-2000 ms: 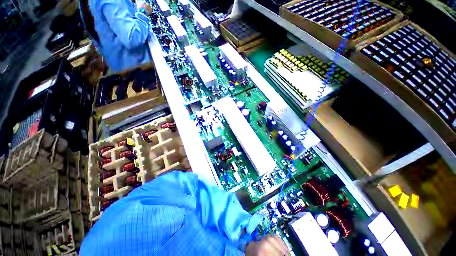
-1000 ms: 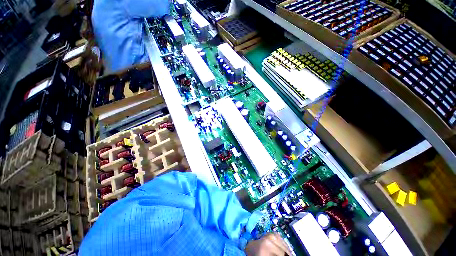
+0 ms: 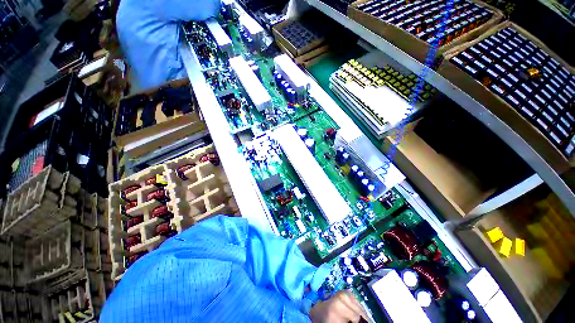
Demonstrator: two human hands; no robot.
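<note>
The nearest green circuit board [image 3: 372, 236] lies at the lower right, cut off by the bottom edge. It bears two red wound coils [image 3: 401, 243], round pale-topped capacitors [image 3: 423, 298] and a long white bar [image 3: 398, 299]. My left hand [image 3: 340, 309], in a blue sleeve, is at the board's near-left side beside the white bar. The bottom edge cuts it off, and its fingertips and anything in them are hidden. My right hand is not in view.
More boards [image 3: 315, 170] run up the pale rail [image 3: 233, 167]. A pulp tray [image 3: 173, 208] with red coils sits left. At right are shelf trays [image 3: 517, 82], stacked pale sheets [image 3: 372, 101] and a carton with yellow blocks [image 3: 506, 246]. Another person's blue sleeve [image 3: 161, 25] is at top left.
My left hand has stayed at nearly the same place on the board. The blue coiled cord has swung about. The other person's arm has moved across the far boards.
</note>
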